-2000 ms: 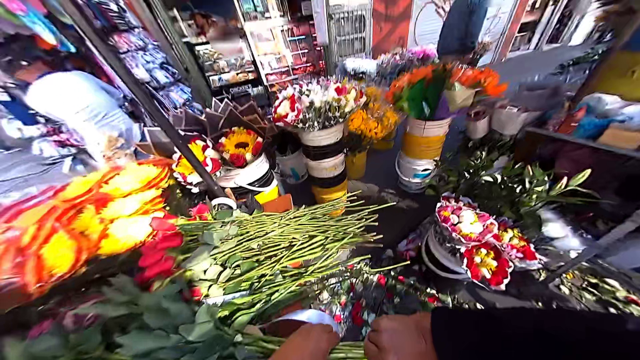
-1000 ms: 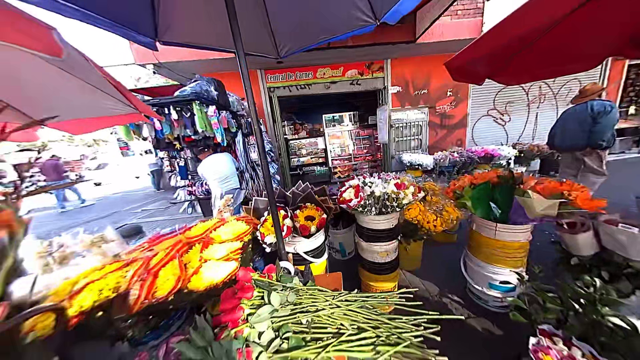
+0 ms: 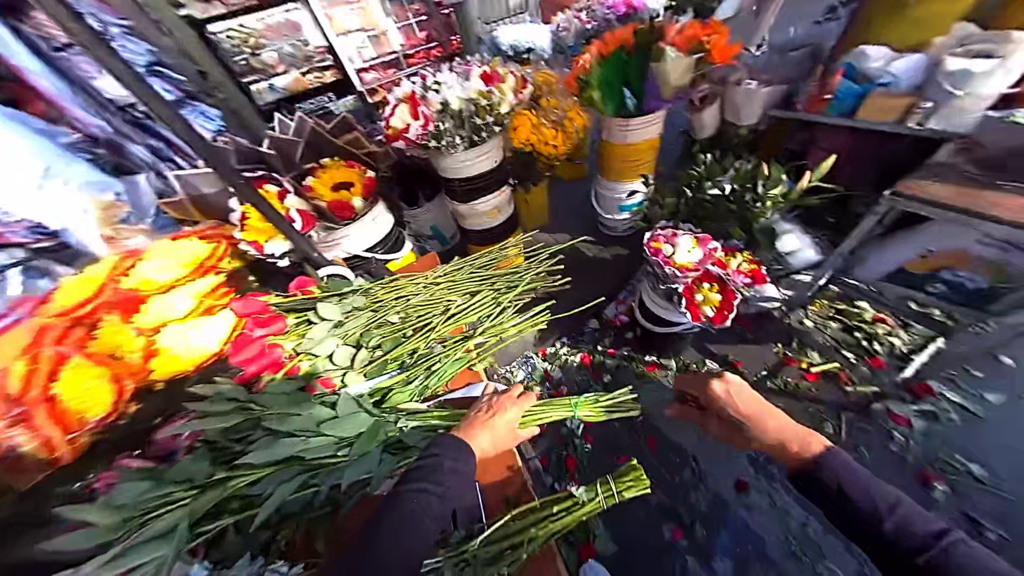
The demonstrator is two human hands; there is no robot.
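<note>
My left hand (image 3: 498,420) grips a tied bundle of green stems (image 3: 592,406) whose broad leaves (image 3: 320,440) spread to the left. A thin green tie circles the stems near their cut ends. To the right of those ends is my right hand (image 3: 716,406), its fingers curled and blurred; whether it holds anything cannot be told. A second tied stem bundle (image 3: 560,512) lies below, with a pale band near its ends. Behind my left hand, a large heap of long rose stems (image 3: 480,304) lies with red roses (image 3: 260,336) at its left end.
Yellow and orange wrapped flowers (image 3: 172,320) fill the left. Stacked buckets (image 3: 632,152) with bouquets stand behind, near a dark pole (image 3: 184,136). A bucket of wrapped bouquets (image 3: 660,300) stands to the right. Petals and cuttings (image 3: 872,336) litter the ground, and a table (image 3: 960,196) is at the right.
Two seconds ago my hands were close together at the bottom edge; now they are apart, the right one farther right. The view tilted up to the street and back down.
</note>
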